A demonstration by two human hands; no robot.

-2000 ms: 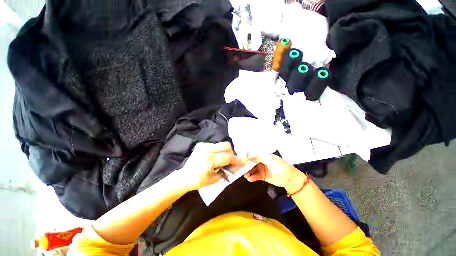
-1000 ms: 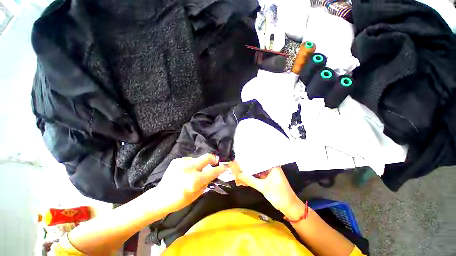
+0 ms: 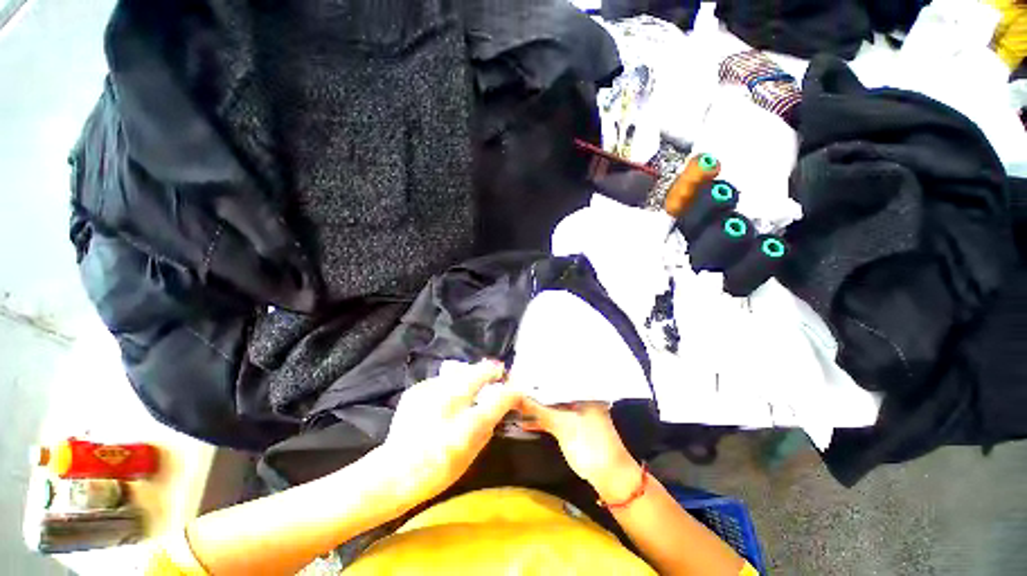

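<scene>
A white shaped piece with a curved edge lies against the black garment at the table's front edge. My left hand and my right hand meet at its lower left corner, fingertips pinched close together. Both hands appear to hold that corner. The fingertips overlap, so what lies between them is partly hidden. No needle or thread can be made out. The dark metallic tool seen earlier under my left hand is not visible.
A large black garment pile is at left, another at right. An orange-brown cone and dark cones stand on white cloth. A red bottle is lower left, a blue basket lower right.
The view has shifted, showing more of the table's far side. Both hands have closed in together at the white piece's lower corner. The metallic tool has gone out of sight.
</scene>
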